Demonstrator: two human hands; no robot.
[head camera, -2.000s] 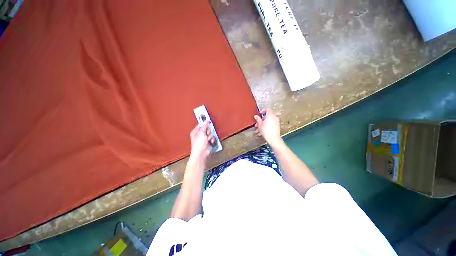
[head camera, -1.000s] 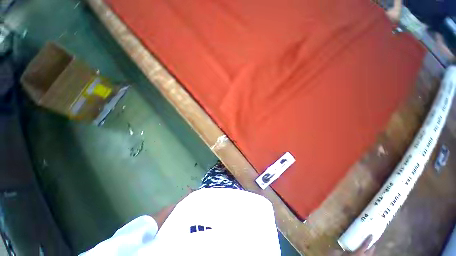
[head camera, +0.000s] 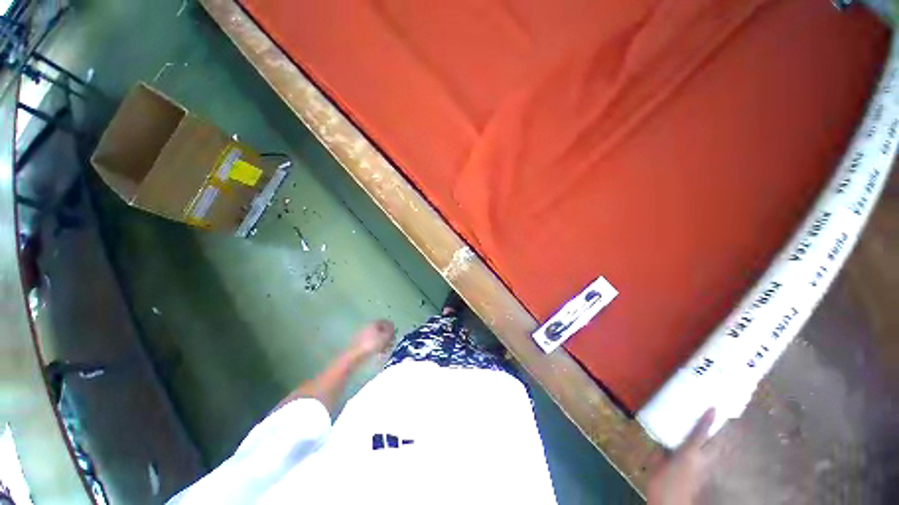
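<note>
The white printed tube (head camera: 779, 314) lies along the cut end of the orange fabric lay (head camera: 611, 178), touching or very near its edge. My right hand (head camera: 682, 464) is at the tube's near end, fingers against it; its lower part is cut off by the picture's edge, and I cannot tell whether it grips. My left hand (head camera: 375, 337) hangs over the floor beside my body, away from the cloth, its fingers small and unclear. A pale metal plate with dark slots (head camera: 575, 315) lies on the lay's near edge.
The brown table's rim (head camera: 394, 207) runs diagonally along the lay. An open cardboard box (head camera: 187, 163) with a yellow label stands on the green floor (head camera: 286, 296) at left. Dark covered material stands further left. Loose folds cross the cloth.
My hands have left the metal plate and the fabric corner. The view has turned. The tube has moved from out on the bare table to the lay's end, with my right hand at it.
</note>
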